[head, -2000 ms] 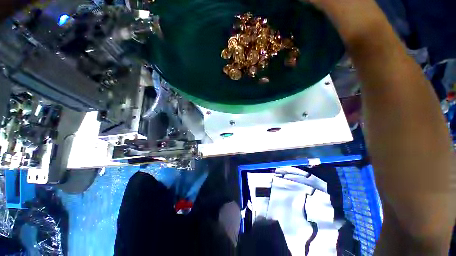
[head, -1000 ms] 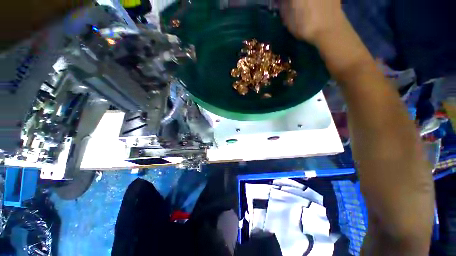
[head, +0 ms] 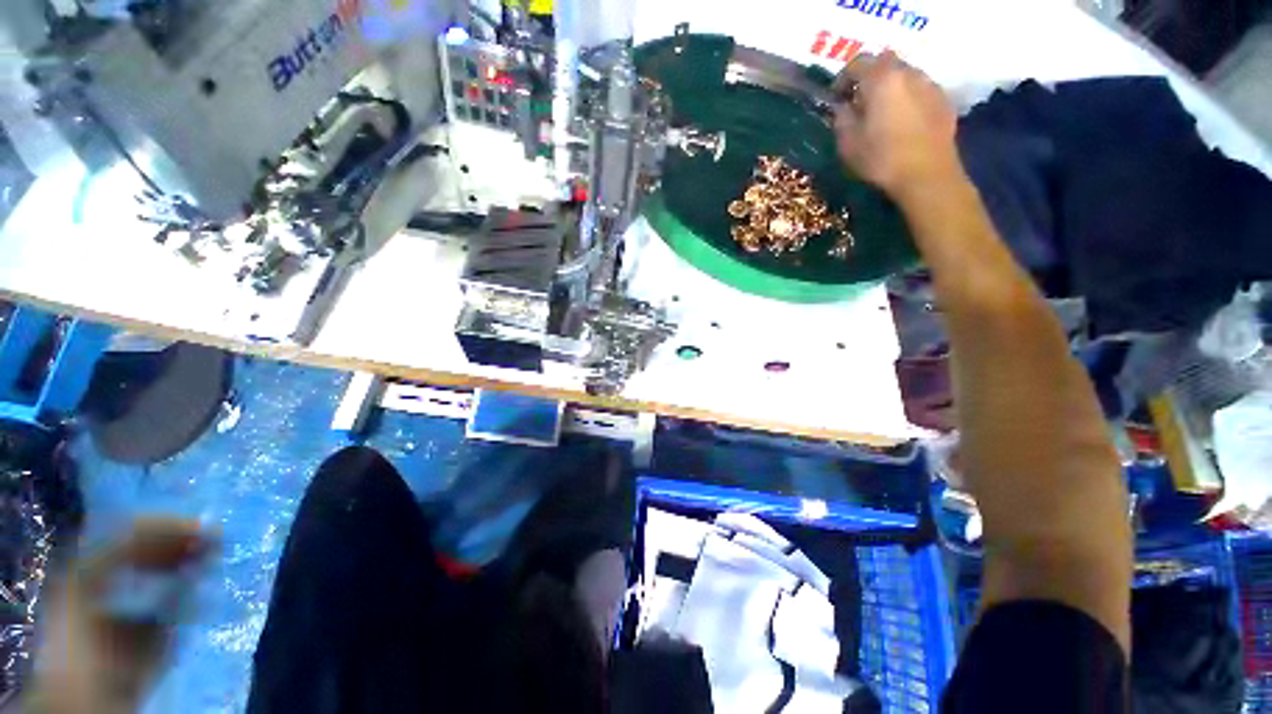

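Note:
The dark green bowl feeder stands on the white table, with a heap of copper-gold buttons inside. My right hand is at the bowl's far right side, its bent fingers at the right end of a silver metal strip; whether they grip it is hidden. My left hand is low at the left, over the floor and away from the machine, strongly blurred; I cannot tell if it holds something. The feeding mechanism stands at the bowl's left edge.
The grey-white sewing head is at the upper left. A control box with red lights stands behind the mechanism. Dark cloth lies right of the bowl. A blue crate with white-grey fabric pieces is below the table. My dark-clad legs are beneath.
The view has shifted and shows more of the table and sewing head. My left hand has come into view at the lower left. My right hand is still at the bowl, now fully visible.

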